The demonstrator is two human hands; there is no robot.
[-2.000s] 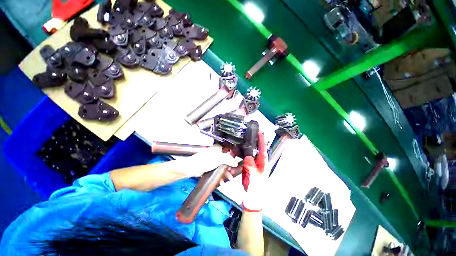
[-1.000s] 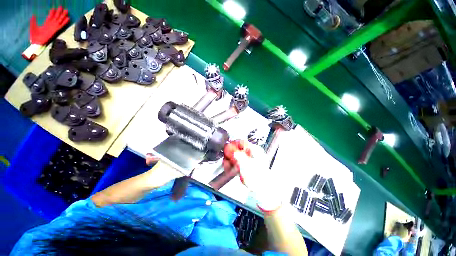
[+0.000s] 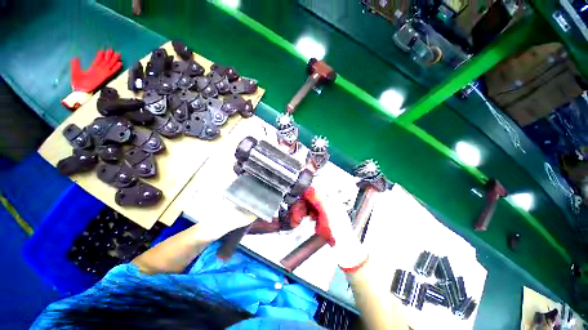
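A part-built unit (image 3: 271,164) with a silver and black striped barrel and dark brown ends is held over the white sheet. A flat grey piece (image 3: 254,196) hangs along its near side. My left hand (image 3: 222,227), pale and overexposed, is at the unit's lower left; its fingers are partly hidden behind the flat piece and handle. My right hand (image 3: 325,222), in a red-fingered glove, grips the unit's right end. Handle assemblies with finned wheels (image 3: 318,145) lie behind it, another (image 3: 369,173) to the right. A brown handle (image 3: 304,251) lies below my right hand.
Dark brown head covers (image 3: 138,194) are piled on the tan board at left, beside a spare red glove (image 3: 95,72). Loose striped barrels (image 3: 445,283) lie at right. T-shaped units (image 3: 311,84) lie on the green conveyor. A blue bin (image 3: 55,229) stands below the bench.
Since two seconds ago, the unit has turned so its barrel lies crosswise and the flat piece shows. In the last second it has shifted slightly right in view. The camera view has also shifted.
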